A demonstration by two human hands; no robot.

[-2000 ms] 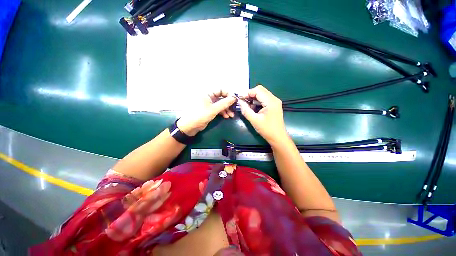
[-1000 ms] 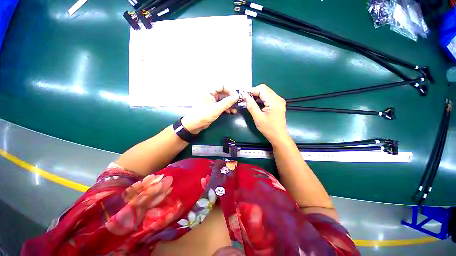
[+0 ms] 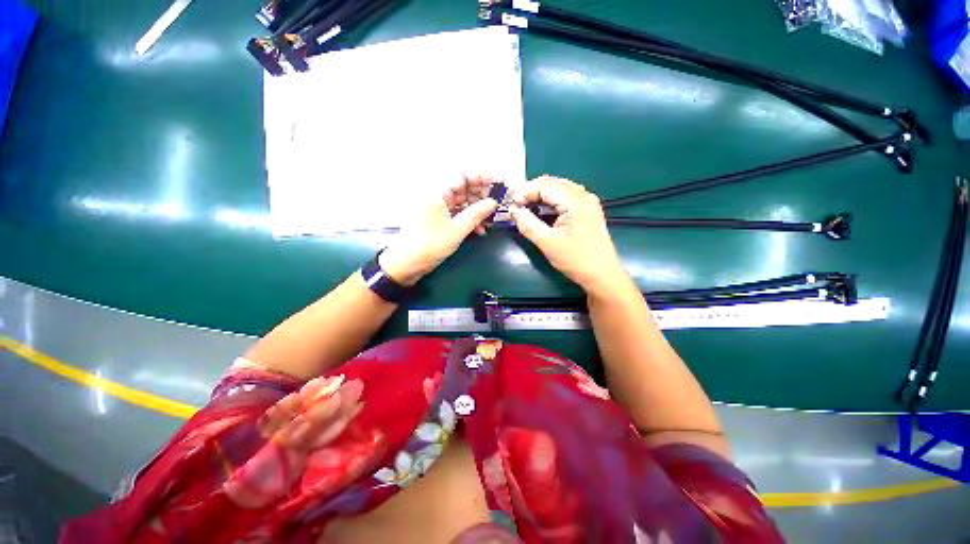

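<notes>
My left hand [image 3: 438, 228] holds a small black connector housing [image 3: 498, 192] between thumb and fingers, at the lower right corner of a white paper sheet [image 3: 394, 133]. My right hand [image 3: 562, 225] is closed right beside it, on the near end of a wire harness [image 3: 713, 223]. Two black sleeved cables run from my right hand to the right, and a black connector [image 3: 838, 225] sits at the end of the lower one. The thin wire ends between my fingertips are too small to tell apart.
Finished-looking black cables [image 3: 681, 298] lie along a steel ruler [image 3: 745, 317] in front of me. More cables [image 3: 681, 62] lie at the top right, and a pair [image 3: 941, 292] at the far right. A harness bundle [image 3: 338, 30], a white strip [image 3: 163, 27] and plastic bags [image 3: 851, 21] lie farther back.
The black housing shows more clearly between my fingertips. My hands stay close together at the sheet's corner. The whole view has shifted slightly.
</notes>
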